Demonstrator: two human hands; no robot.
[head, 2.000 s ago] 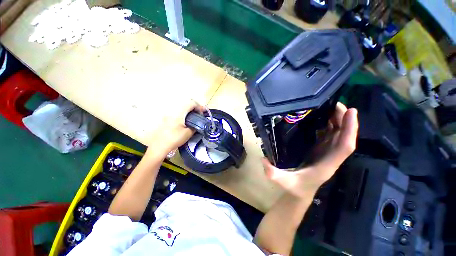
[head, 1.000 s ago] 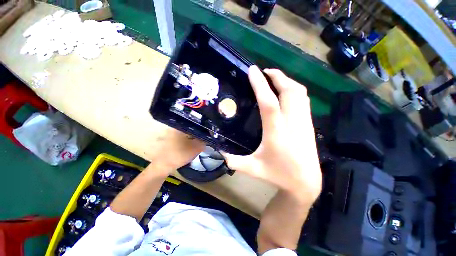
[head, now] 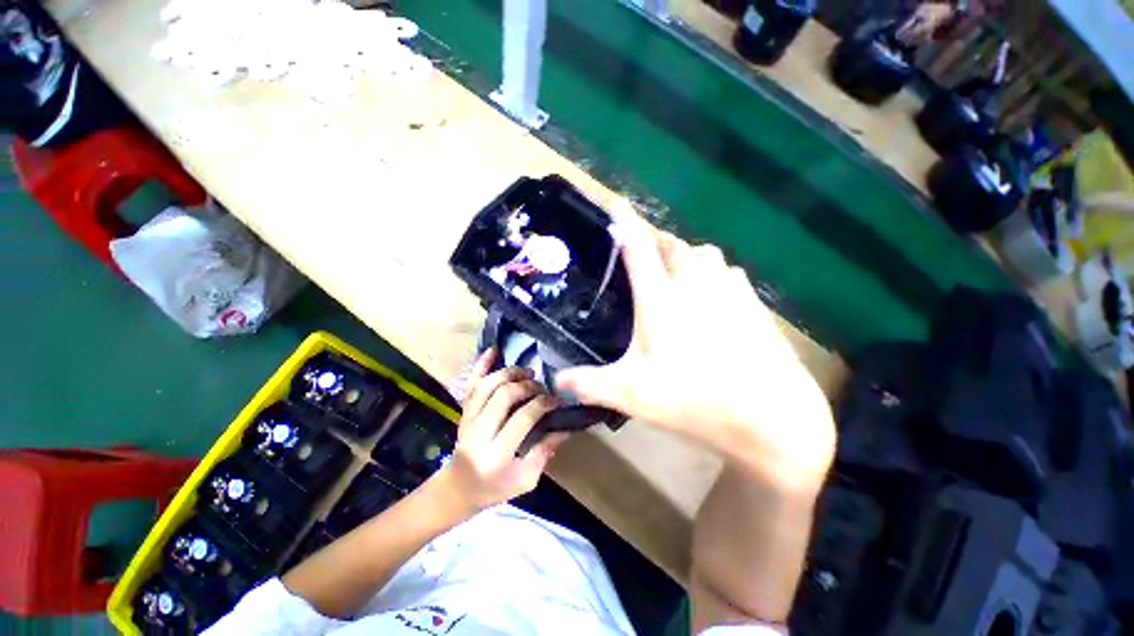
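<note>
An open housing (head: 578,292), a black shell with a cream gear motor and thin red and white wires inside, is held over the bench with its open side up. My right hand (head: 715,342) grips its right side. A wheel assembly (head: 529,354), black with pale blades, is directly under the housing and mostly hidden by it. My left hand (head: 497,429) is at the wheel assembly's lower left, fingers curled on its black frame.
A cardboard-covered bench (head: 323,186) bears white discs (head: 286,37). A yellow-edged tray (head: 230,435) holds black units at lower left. Closed housings (head: 958,534) stand at right. Round black parts (head: 976,186) sit on the shelf. Red stools (head: 62,528) and a white bag (head: 205,273) are at left.
The housing was first held upright at right, then turned with its open side towards me, and is now lowered over the wheel assembly. My left hand has stayed at the wheel assembly.
</note>
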